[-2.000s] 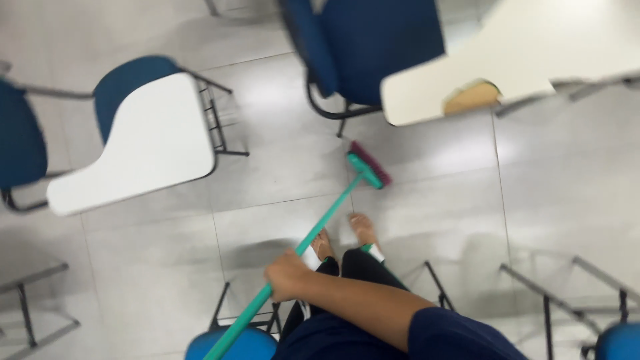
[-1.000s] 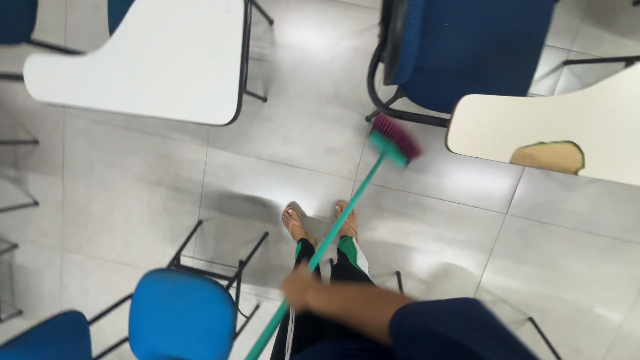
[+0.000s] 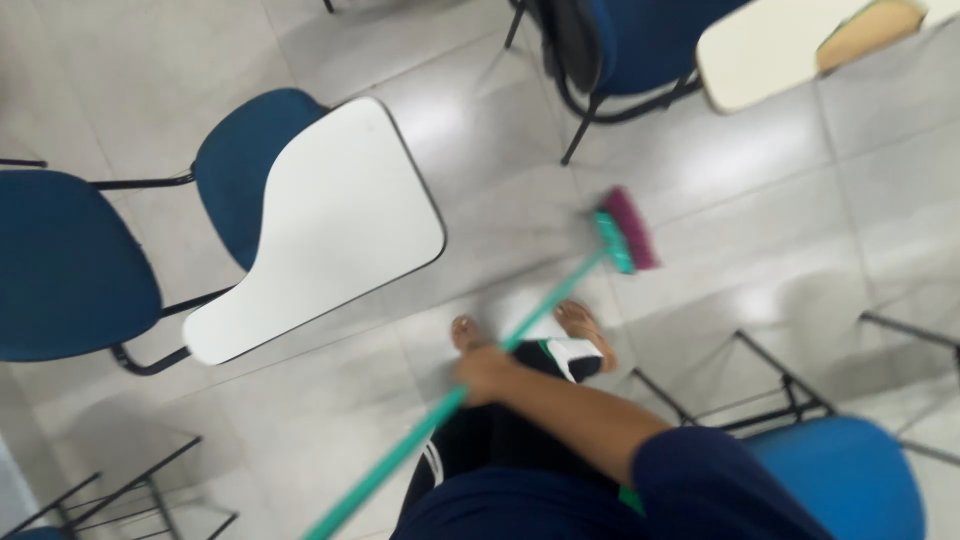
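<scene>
My right hand (image 3: 484, 373) is closed around the green handle (image 3: 397, 450) of a broom, in front of my legs. The handle slants from the bottom edge up to the right. Its head, a green block with magenta bristles (image 3: 632, 227), rests at floor level beyond my sandaled feet, to their right. Motion blurs the hand and the bristles. My left hand is out of view, and the lower end of the handle is cut off by the frame.
A chair with a white writing tablet (image 3: 345, 217) stands at left beside another blue chair (image 3: 71, 266). At upper right is a chair with a chipped tablet (image 3: 765, 56). A bright blue seat (image 3: 840, 472) and black metal legs are close at lower right. Grey floor tiles (image 3: 337, 427) lie between.
The view has shifted and turned. My right hand has kept its grip on the handle. My feet, close together one second ago, are now farther apart.
</scene>
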